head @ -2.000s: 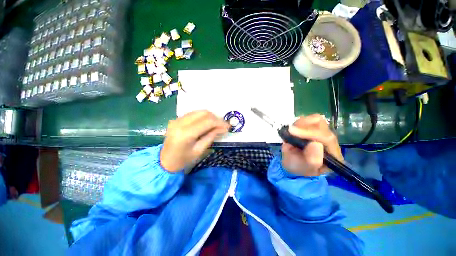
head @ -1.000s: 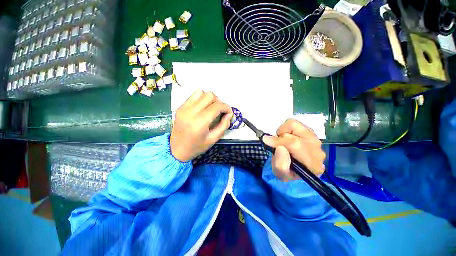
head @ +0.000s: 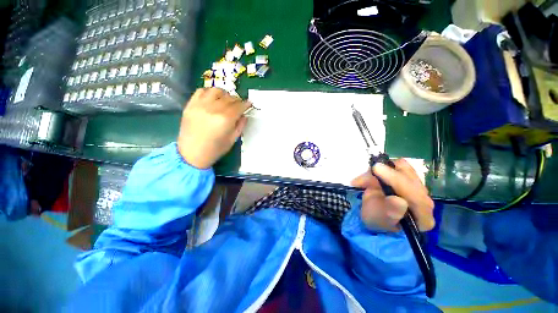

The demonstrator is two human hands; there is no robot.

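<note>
The round dark blue-violet and white circuit board (head: pixel 306 154) lies flat on the white sheet (head: pixel 281 131), touched by neither hand. My right hand (head: pixel 398 195) holds the soldering iron (head: pixel 364 127) by its black handle, its metal tip pointing up and away over the sheet's right part. My left hand (head: pixel 212 125) is at the sheet's left edge, over the lower part of the pile of small silver-white cells (head: pixel 229 66). Thin leads show by its fingertips at the sheet's edge. Its fingers are bent, and whether they hold a cell is hidden.
Stacked clear trays with rows of cells (head: pixel 122 61) stand at left, near a small spool (head: pixel 51 127). The fume fan (head: pixel 357 58) is at the back, the off-white pot (head: pixel 432 73) and blue soldering station (head: pixel 495 85) at right. Tweezers (head: pixel 436 137) lie below the pot.
My left hand has moved from the circuit board left to the cell pile. The iron has drawn back from the board and its tip now points upward. The view has shifted.
</note>
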